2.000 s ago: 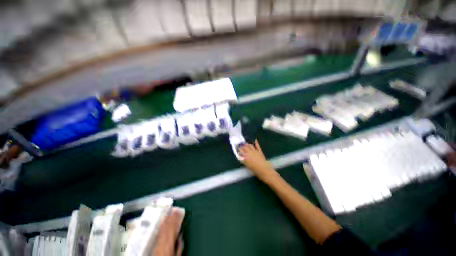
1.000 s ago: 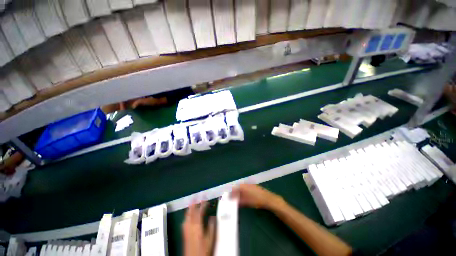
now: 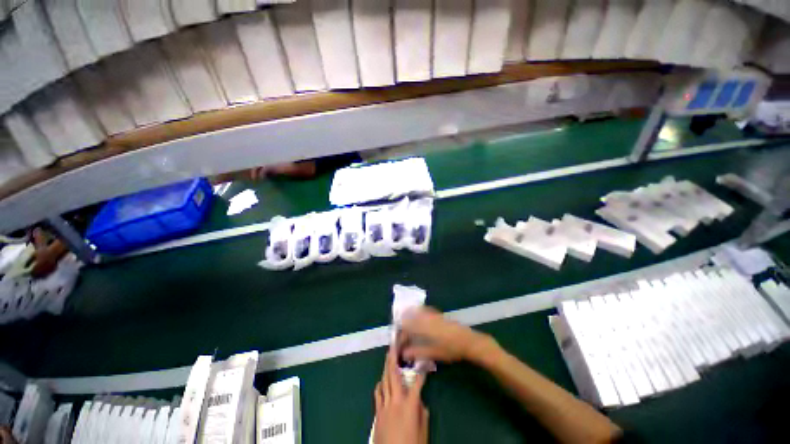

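A bagged device (image 3: 408, 302) in soft whitish wrapping lies lengthwise between my hands, above the bench's near rail. My right hand (image 3: 436, 336) is closed around its middle, blurred, and hides part of it. My left hand (image 3: 399, 411) holds its lower end from the near left side; the fingers partly overlap it. More bagged devices (image 3: 351, 236) lie in a row across the green belt. Open unit boxes (image 3: 219, 400) stand at the near left edge, some with small print and raised end flaps.
Packed boxes (image 3: 567, 239) lie overlapping on the belt at right, more behind them. A slanted box stack (image 3: 667, 334) fills the right bench. A blue bin (image 3: 152, 215) and a person's hand (image 3: 50, 257) are at left. White pile (image 3: 381, 180) at the far side; shelf boxes (image 3: 372, 43) overhead.
The white box between my hands is gone from there; a bagged device is now between them. The bagged row is one shorter. One more box lies in the nearer group on the belt.
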